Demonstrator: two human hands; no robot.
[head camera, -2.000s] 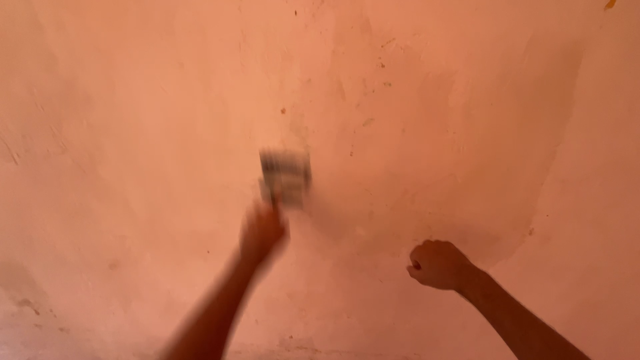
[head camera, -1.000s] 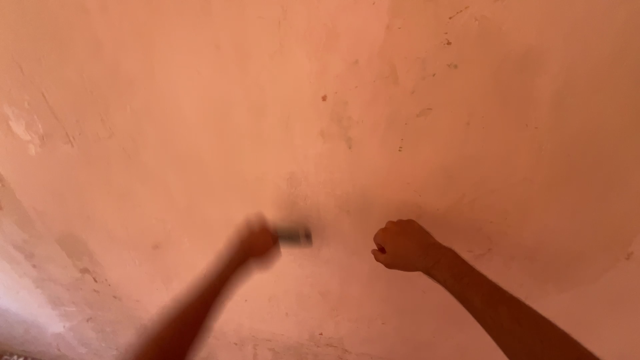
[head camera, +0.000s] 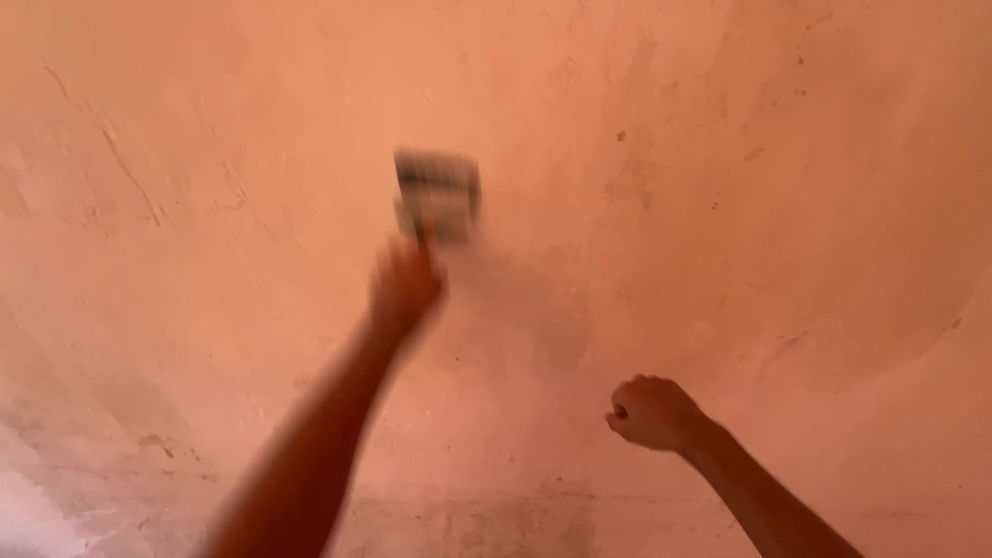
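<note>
My left hand (head camera: 408, 283), left of the middle of the view, grips the handle of a wide, flat tool that looks like a paintbrush (head camera: 438, 194). Motion blurs both the hand and the tool, whose broad head points up against or just before the pinkish-orange wall (head camera: 542, 155); whether it touches cannot be told. A darker, greyish patch or shadow lies on the wall to the lower right of the tool. Lower and to the right, my right hand (head camera: 653, 411) is curled into a fist near the wall, with no object visible in it.
The wall fills the view behind both arms. Its surface has scratches at the upper left, small brown spots at the upper right and stained, worn patches along the bottom. A paler area shows in the lower left corner.
Compared with one second ago, my left hand has swung the tool upward, and its head now points up instead of sideways. My right hand stays a fist.
</note>
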